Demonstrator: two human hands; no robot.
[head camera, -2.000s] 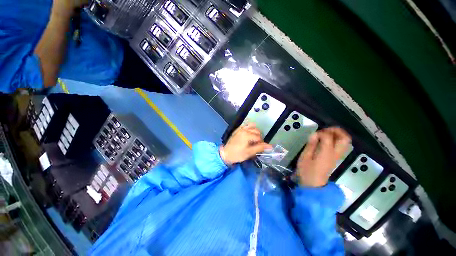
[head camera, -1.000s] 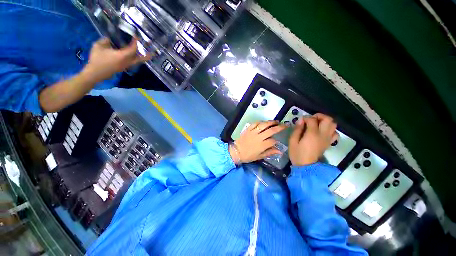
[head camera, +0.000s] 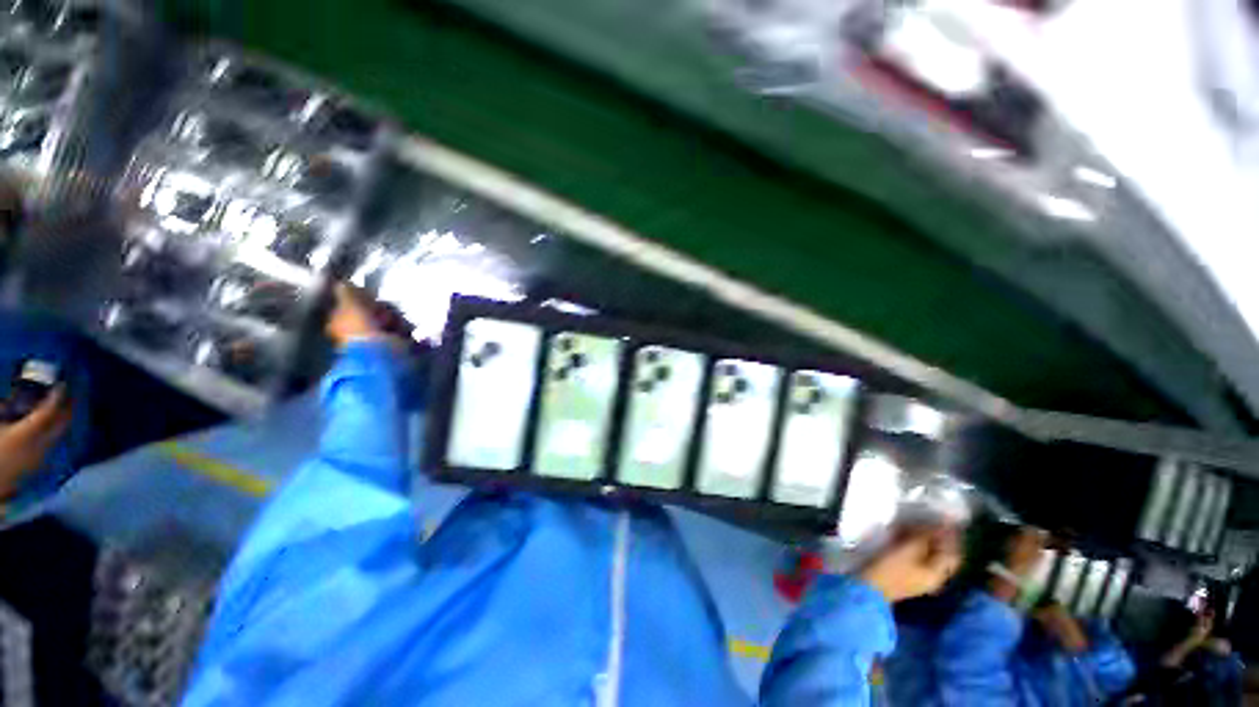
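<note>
A black tray (head camera: 439, 414) lies in front of me with a row of several pale green phone backs (head camera: 619, 428), dark camera circles at their far ends. My left hand (head camera: 356, 318) is small and blurred beyond the tray's left end, beside a dark shape; its hold is unclear. What appears to be my right hand (head camera: 914, 562) is beyond the tray's right end, fingers bent near shiny clear film (head camera: 904, 500); whether it grips the film is unclear. Neither hand touches the phone backs.
Clear blister trays (head camera: 228, 249) stand at the left, near another person's hand (head camera: 31, 439). A pale ledge (head camera: 621, 246) runs behind the tray. A white shelf (head camera: 1160, 166) is at upper right. Other people's blue sleeves (head camera: 983, 642) and more phone trays (head camera: 1185, 508) are at right.
The view has swung right and blurred. Both hands have left the phone backs and spread to either side of the tray. All the phone backs are now uncovered.
</note>
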